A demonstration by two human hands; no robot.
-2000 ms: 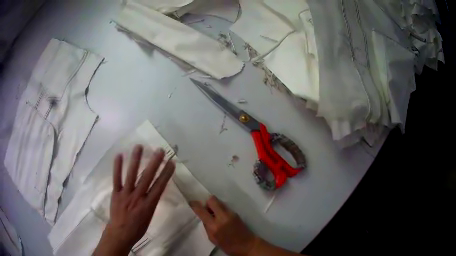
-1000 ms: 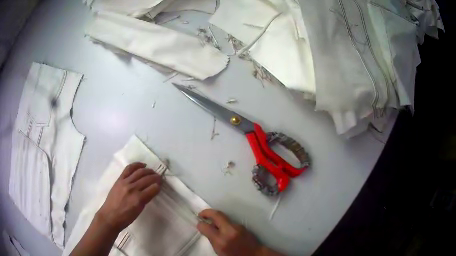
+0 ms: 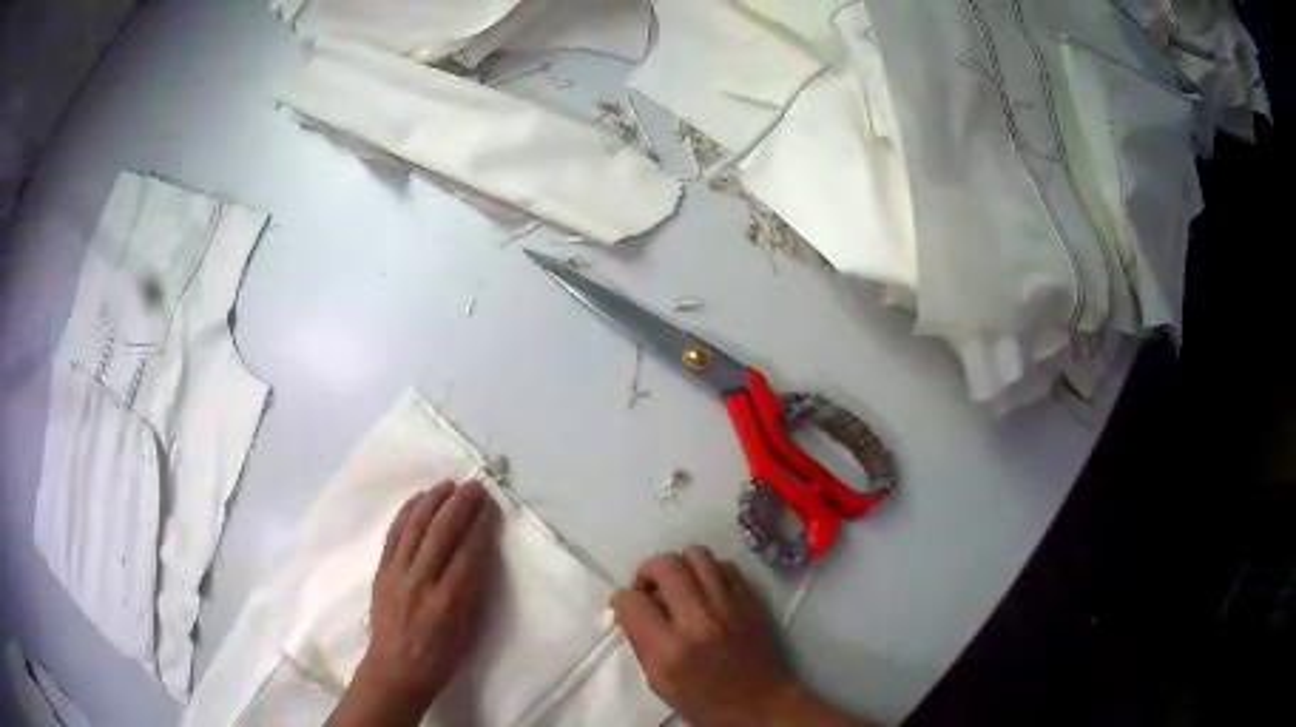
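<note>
A white stitched cloth panel [image 3: 547,568] lies on the table at the bottom centre, partly cut off by the lower edge. My left hand [image 3: 434,589] lies on it with fingers together, palm down, holding nothing visible. My right hand [image 3: 697,625] has its fingers curled on the panel's right edge, thumb and fingers at the cloth. The tailor's shears [image 3: 760,415] lie beyond my right hand, red handles towards me, blades pointing up-left. A small tuft of thread shows at the panel's upper right edge, just beyond my left fingertips.
A white panel with dark stitching [image 3: 135,412] lies at left. A long folded cloth piece [image 3: 490,139] and other white pieces lie at the back. A large heap of garment pieces [image 3: 981,185] is at right. Thread bits are scattered near the shears. The table's curved edge [image 3: 1023,547] is at right.
My left hand has flattened onto the panel after being curled a second ago. My right hand has shifted slightly up and right along the panel's edge. The whole view has shifted a little.
</note>
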